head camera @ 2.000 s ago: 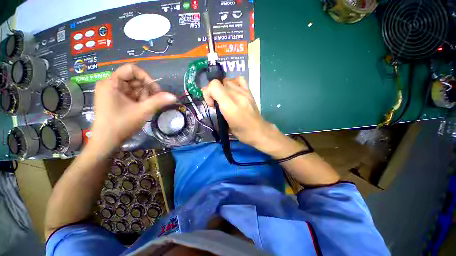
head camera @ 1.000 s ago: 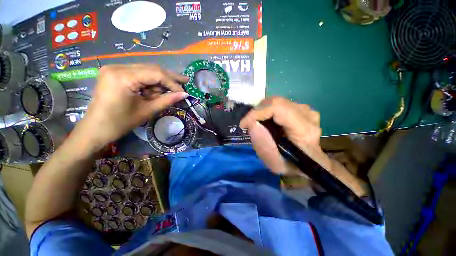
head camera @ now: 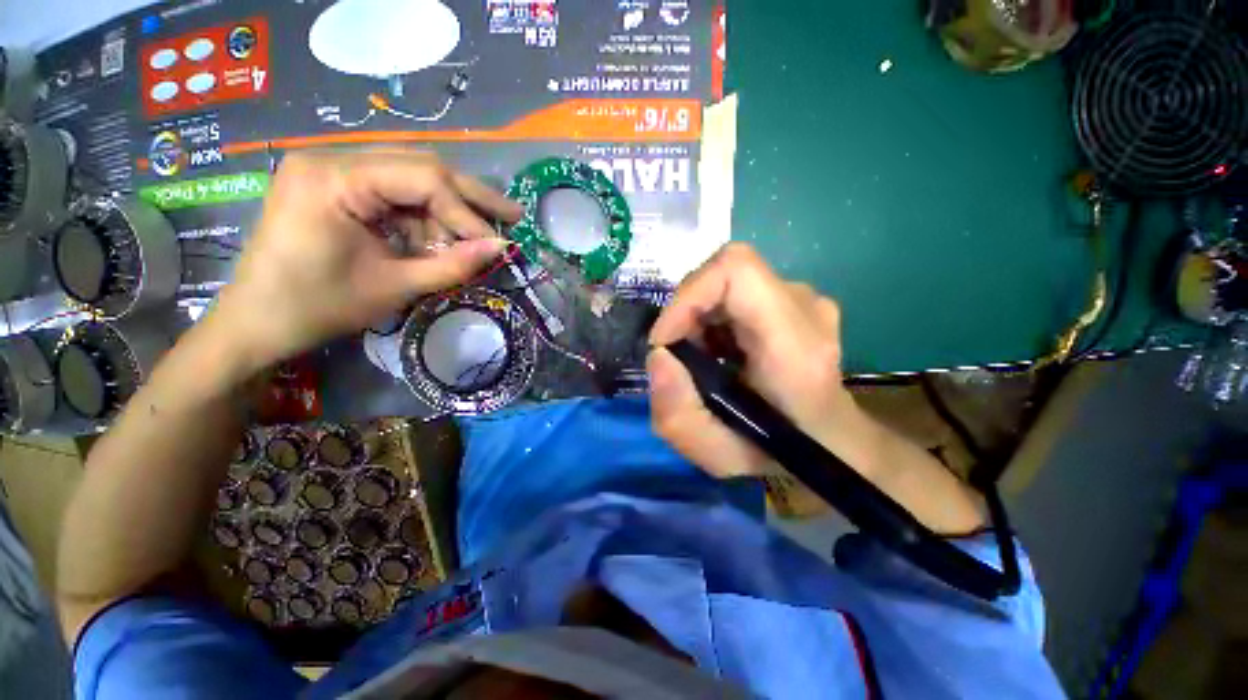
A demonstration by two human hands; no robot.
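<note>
A green ring PCB lies on the printed cardboard sheet, with lead wires at its lower left edge. A round wound stator with a pale centre sits just below it, near the bench edge. My left hand is at the ring's left edge, thumb and fingertips pinched on a thin lead wire. My right hand is right of the ring and apart from it. It holds the black soldering iron, whose handle slants down to the right along my forearm. The iron's metal tip cannot be made out.
Several silver-grey stators stand at the left. A carton of similar rings is below the bench edge. A black fan grille and a gold-red round pot are at the upper right, on the green mat. A small wired part lies far right.
The iron has moved from over the ring to the right and now points down towards my forearm. My left hand has moved in to the ring's left edge and closed on a wire.
</note>
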